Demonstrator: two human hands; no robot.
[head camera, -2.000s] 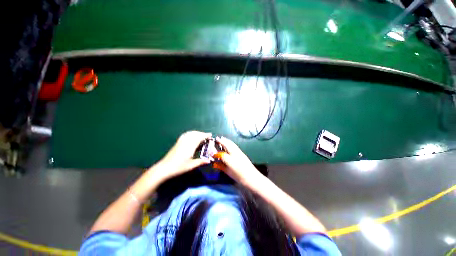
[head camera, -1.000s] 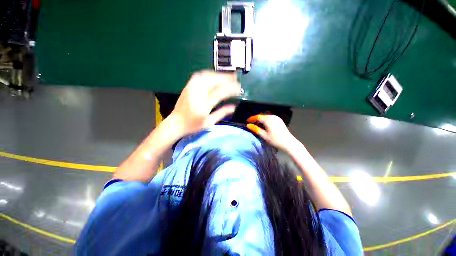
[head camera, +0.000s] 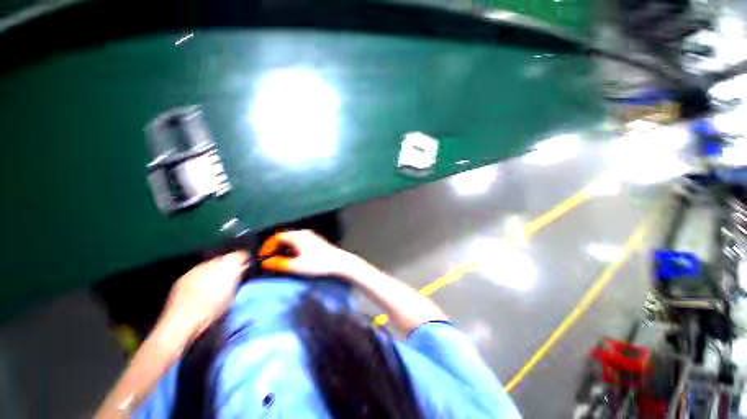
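Observation:
The picture is blurred. My left hand and my right hand, with orange finger cots, are close together in front of my body, just off the bench's near edge. The right fingers are pinched around a small dark thing, perhaps a cable end. The left fingertips are beside it; whether they hold anything is hidden by blur. The grey-black housing lies on the green bench ahead of my left hand, its pale terminal section towards me. No hand touches it.
A small waiting unit lies on the bench at the right, near its edge. A dark rail runs along the back. Beyond the bench at the right are the grey floor with yellow lines, a red bin and a blue thing.
The view has swung to the right. My left hand has moved back from near the housing to my right hand at my body. The black cable loops are out of view.

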